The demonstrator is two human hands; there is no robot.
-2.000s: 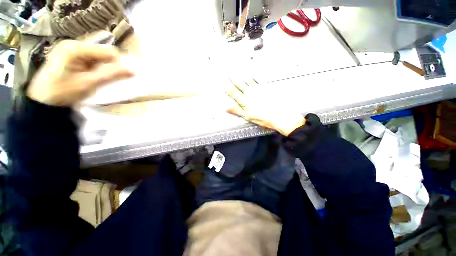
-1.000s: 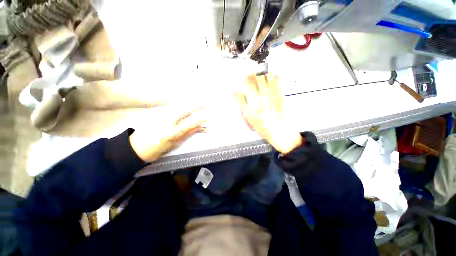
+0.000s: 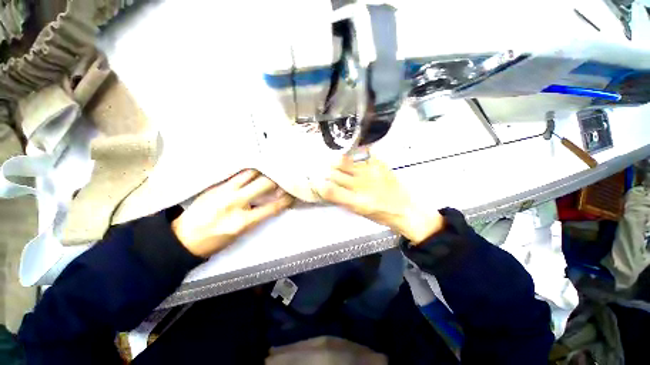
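The khaki waistband strip [image 3: 132, 187] runs from the left of the table toward the sewing machine [image 3: 381, 71], its right part washed out by glare. My left hand [image 3: 231, 208] lies on the cloth with bent fingers pressing its near edge. My right hand [image 3: 378, 194] holds the cloth's right end by its fingertips, just in front of the machine's needle area. The needle and presser foot are hard to make out in the glare. A white strip [image 3: 44, 249] loops down at the left beside the khaki cloth.
Gathered khaki pieces [image 3: 53, 43] are heaped at the far left. A brown-handled tool [image 3: 578, 153] and a small dark panel [image 3: 594, 131] lie at the table's right. The ruler-marked edge [image 3: 285, 267] crosses in front of my lap. White cloth hangs below at the right.
My left hand has come from the heap at the left onto the strip. Both hands now bend their fingers on the cloth. The view has moved nearer to the machine head, and the red scissors no longer show.
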